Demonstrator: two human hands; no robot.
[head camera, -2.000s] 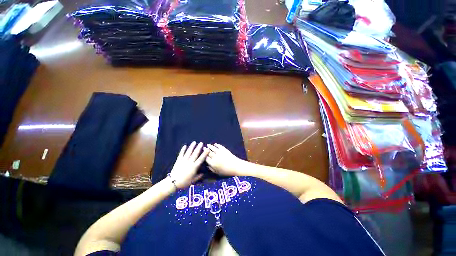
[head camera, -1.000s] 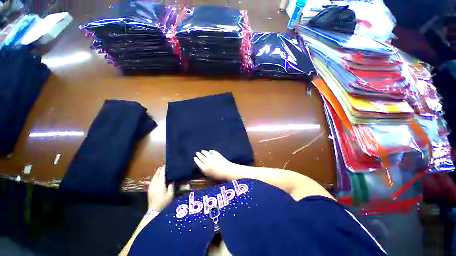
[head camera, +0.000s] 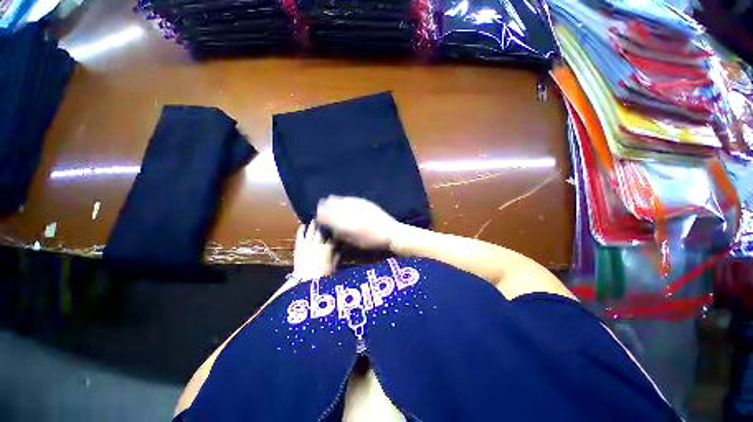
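Note:
A dark folded garment (head camera: 351, 157) lies on the brown table in front of me, its near edge at my body. My left hand (head camera: 312, 251) is at its near left corner, fingers partly hidden by cloth and my other hand. My right hand (head camera: 357, 222) lies over the near edge with fingers curled onto the cloth, touching or almost touching my left hand. The near edge looks bunched under the hands. A second dark folded garment (head camera: 172, 185) lies to the left, reaching the table's front edge.
Glossy stacks of bagged garments (head camera: 359, 29) stand at the far side. Tall layered piles of coloured empty polybags (head camera: 640, 124) are at the right. A larger dark garment pile (head camera: 29, 115) is at the far left. The taped front edge of the table (head camera: 239, 254) runs before me.
The view has tilted down. My left hand has moved from beside the garment's near left corner up onto its near edge, close to my right hand, whose fingers have curled. The near edge has bunched.

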